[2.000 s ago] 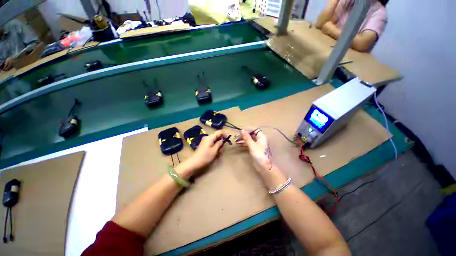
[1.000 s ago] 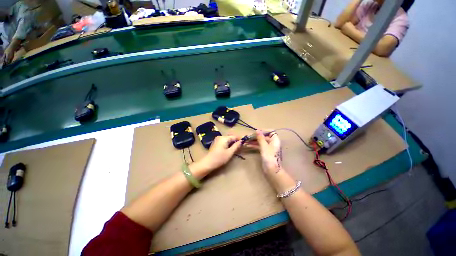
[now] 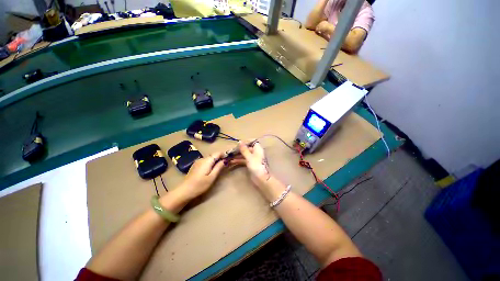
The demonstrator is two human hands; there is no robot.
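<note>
My left hand (image 3: pixel 204 171) holds a small dark lead connector between its fingertips, partly hidden by the fingers. My right hand (image 3: pixel 253 161) is close by and holds the slim end of the test cable (image 3: pixel 278 138) against it; whether the two are joined is too small to tell. Three black battery packs with yellow patches lie on the cardboard sheet: one at the left (image 3: pixel 150 161), one in the middle (image 3: pixel 185 155) beside my left hand, and one farther back (image 3: pixel 203 131) with its leads towards my hands. The tester (image 3: pixel 332 114) stands at the right with its blue screen lit.
Several spaced black units lie on the green conveyor belt (image 3: pixel 170 88) behind the cardboard sheet (image 3: pixel 219 219). Red and black tester wires (image 3: pixel 316 176) hang over the bench edge. A grey post (image 3: pixel 335 46) stands at the back right. A person (image 3: pixel 342 24) sits beyond it.
The view has shifted to the right. My hands have brought the connector and cable end together since the earliest frame and are still close together. The three packs have stayed on the cardboard.
</note>
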